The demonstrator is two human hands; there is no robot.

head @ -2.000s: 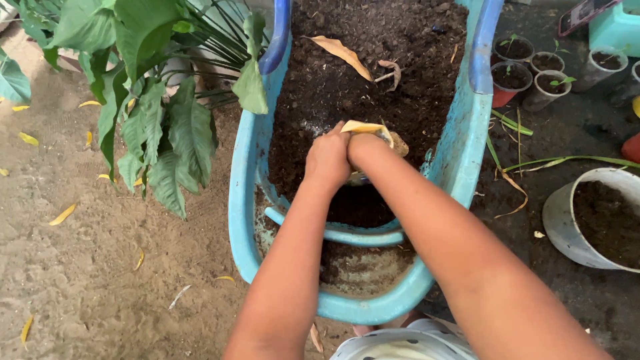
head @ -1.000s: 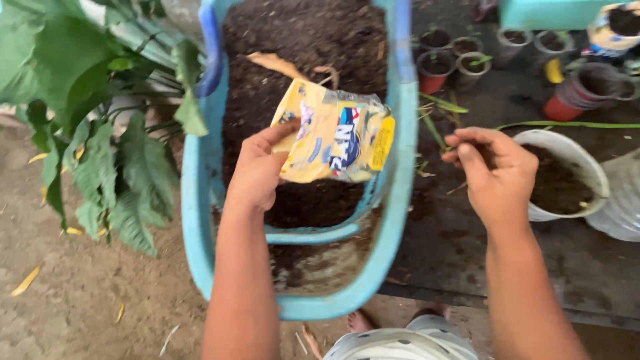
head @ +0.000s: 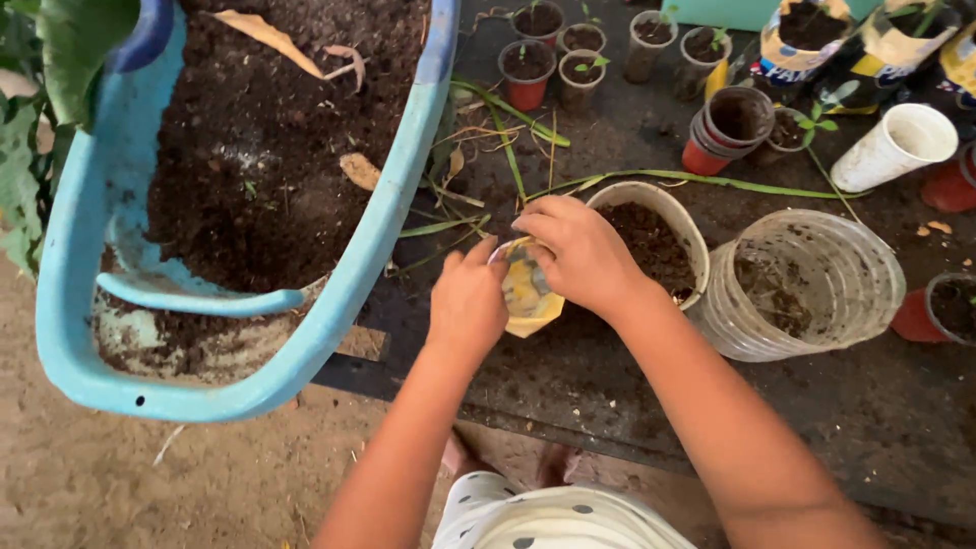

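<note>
Both hands grip the rim of a yellow printed plastic packet [head: 534,305], which stands with its mouth up on the dark table. My left hand [head: 469,297] pinches the rim's left side, and my right hand [head: 576,255] has its fingers over the right side. Part of the packet's inside shows between them; its bottom is hidden. Right behind my right hand is a white tub [head: 698,259] with dark soil. To the left lies a light blue plastic basin [head: 381,221] holding dark soil [head: 267,152] and dry leaves.
A ribbed clear plastic container [head: 823,282] stands right of the tub. Farther back are small seedling cups [head: 526,72], stacked red cups [head: 728,126], a white cup [head: 892,149] and soil-filled packets [head: 808,46]. Long green leaf blades [head: 686,177] cross the table [head: 610,404]. Leafy plants [head: 84,61] border the basin.
One second ago my left hand held the packet over the basin and my right hand was off it. The packet is now at the table, with both hands on it. The view has shifted right.
</note>
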